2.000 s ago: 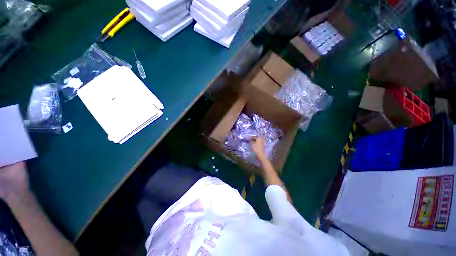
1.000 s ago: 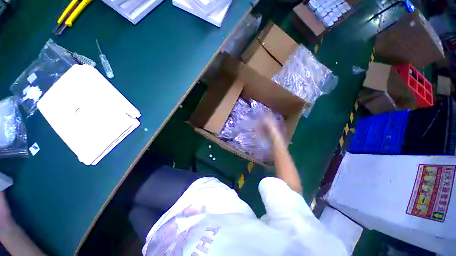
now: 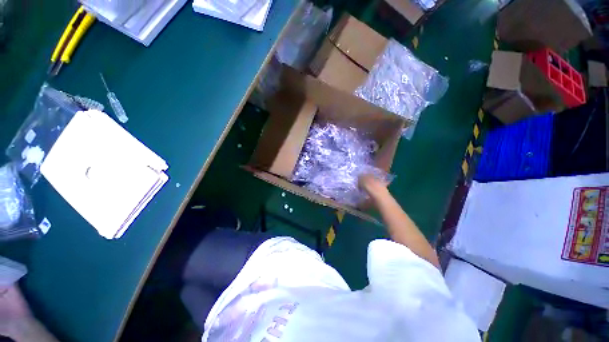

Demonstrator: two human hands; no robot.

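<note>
My right hand is down inside the open carton below the bench, touching shiny clear, purplish bagged cables. Its fingers are partly hidden, and I cannot tell if they grip a bag. My left hand is cut off by the lower left edge, holding a white card insert of which only a part shows. A low stack of flat white card blanks lies on the dark green bench.
Finished white inserts stand at the bench's far side, near yellow-handled cutters. A small screwdriver and clear bags lie by the blanks. A clear plastic sheet lies over the carton's far side. Blue crates and a white box stand right.
My right hand has moved toward the carton's near right side. My left hand and its insert have dropped toward the lower left edge. The view has shifted, with the blanks now further left.
</note>
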